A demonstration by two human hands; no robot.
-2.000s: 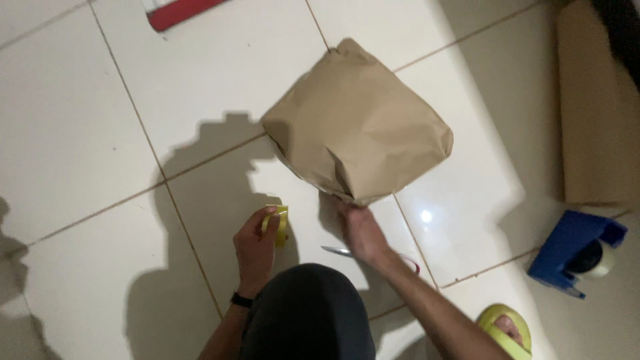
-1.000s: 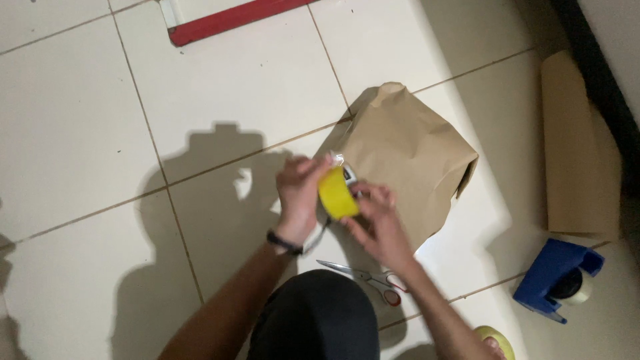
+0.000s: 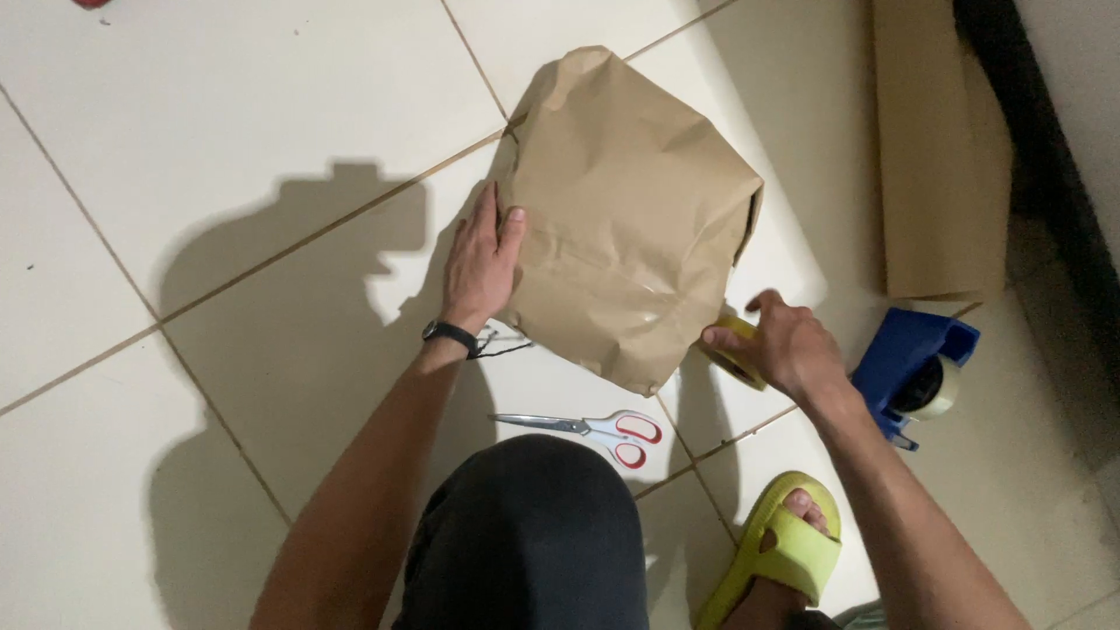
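A package wrapped in brown paper point(image 3: 621, 201) lies on the tiled floor, with creases and a shiny patch near its lower edge. My left hand point(image 3: 481, 258) rests against the package's left side, thumb on the paper, holding nothing. Close to the lower right edge, my right hand point(image 3: 792, 341) grips a yellow roll of tape point(image 3: 737, 354). Scissors with white and red handles point(image 3: 612, 430) lie on the floor between the package and my knee, blades pointing left.
To the right, a blue tape dispenser point(image 3: 884, 359) holds a pale roll. Brown paper or cardboard point(image 3: 945, 175) lies beyond it. My foot wears a lime-green sandal point(image 3: 787, 542) at the lower right. My dark-clothed knee point(image 3: 534, 534) is at the bottom centre.
My hands were together around the yellow tape roll a second ago; now they are apart, the left at the package's side and the right holding the roll to its lower right.
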